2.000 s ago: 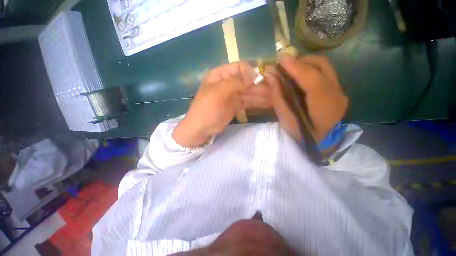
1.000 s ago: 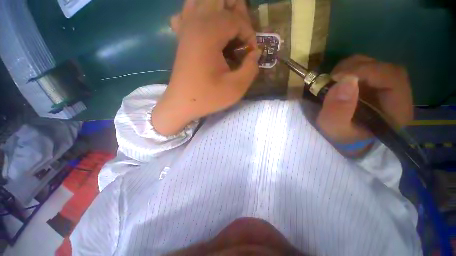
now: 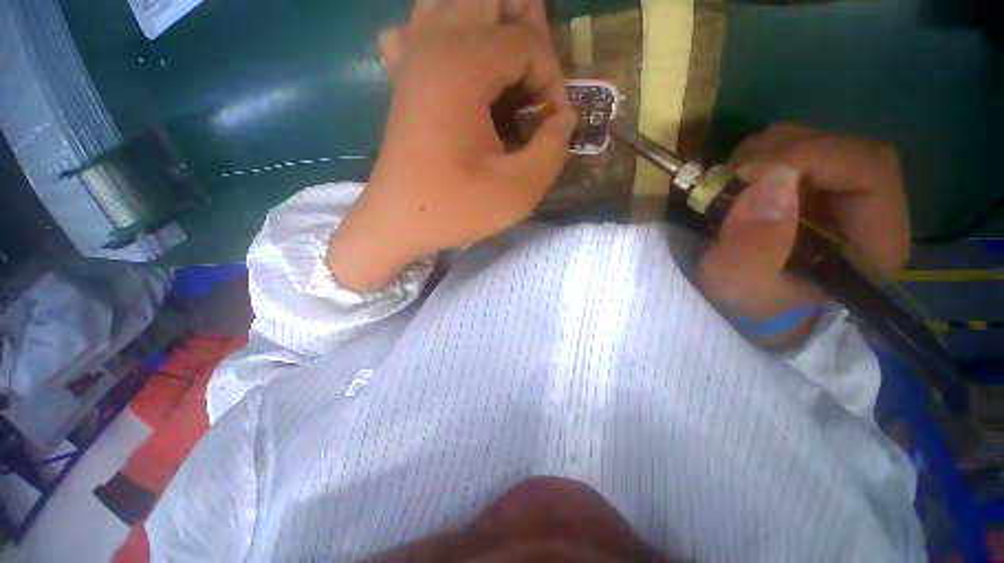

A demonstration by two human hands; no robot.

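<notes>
The small circuit board (image 3: 595,117), dark with a pale rim, lies on the brown fixture (image 3: 603,44) at the bench edge. My left hand (image 3: 462,143) is over the board's left side, thumb and forefinger pinching a tiny orange component or lead (image 3: 546,109). My right hand (image 3: 809,214) holds the soldering iron (image 3: 716,189) by its dark handle; its thin shaft points up-left and its tip is at or close to the board's right edge. Whether the tip touches is unclear. My left fingers hide part of the board.
Pale yellow strips (image 3: 665,88) run across the fixture. A solder spool (image 3: 132,198) stands at the left beside the white ribbed stack (image 3: 55,121), a thin solder wire (image 3: 297,162) running from near it toward my left hand. A white tray corner (image 3: 163,13) shows at the top left.
Since the first frame, my hands have moved apart, uncovering the board, and the iron now points at it. Over the last second, the iron and hands have shifted only slightly.
</notes>
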